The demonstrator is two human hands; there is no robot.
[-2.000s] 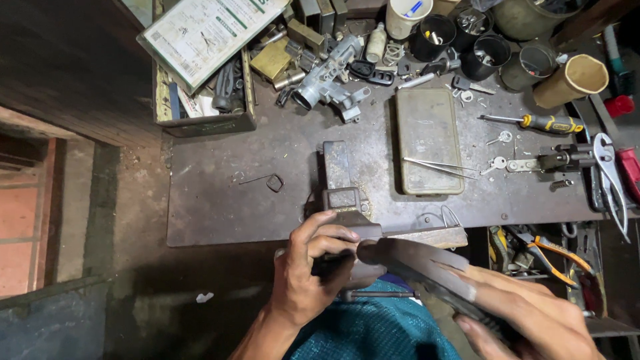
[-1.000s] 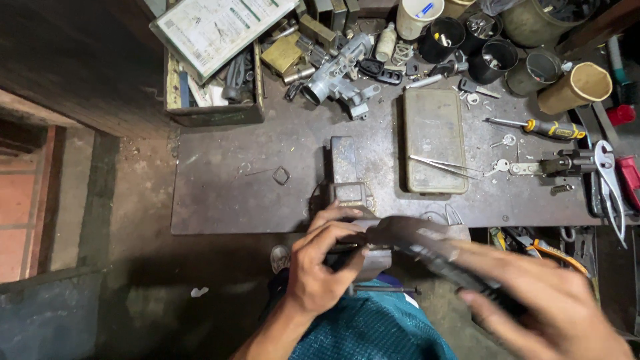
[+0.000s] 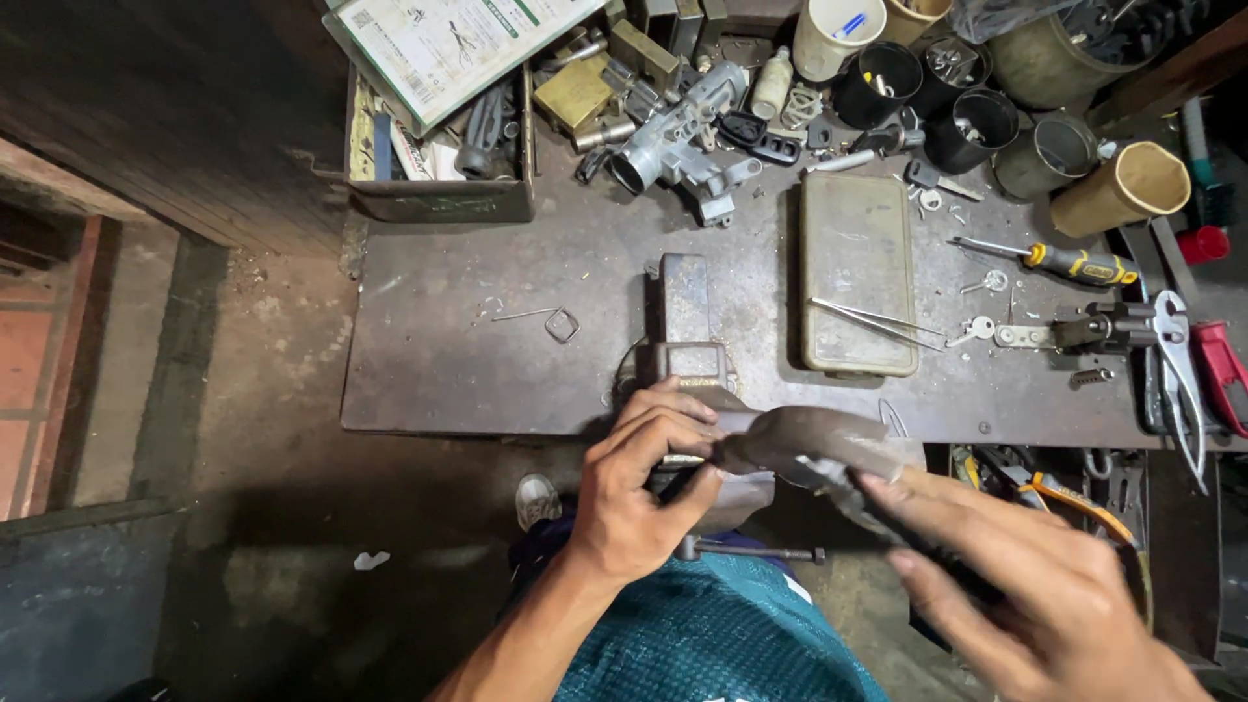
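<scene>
Just in front of the bench edge stands a metal bench vise [image 3: 688,302]. Over its jaws lies my left hand [image 3: 643,487], its fingers and thumb closed around the near end of a dark, curved object [image 3: 819,439] blurred by motion. The workpiece under the fingertips is mostly hidden, so I cannot tell what it is. My right hand [image 3: 1014,565] is wrapped around the dark object's other end, right of the vise. Below the jaws the vise's screw handle [image 3: 780,554] points to the right.
A bent wire [image 3: 561,325] lies left of the vise. Tweezers [image 3: 877,324] rest on a plastic case [image 3: 858,244]. Further right are a screwdriver [image 3: 1082,263], keys and pliers [image 3: 1175,370]. An ignition lock housing [image 3: 682,136], a metal box [image 3: 439,203] and several cups stand behind.
Both hands stay at the vise. The dark object and my right hand have shifted slightly and are blurred in places.
</scene>
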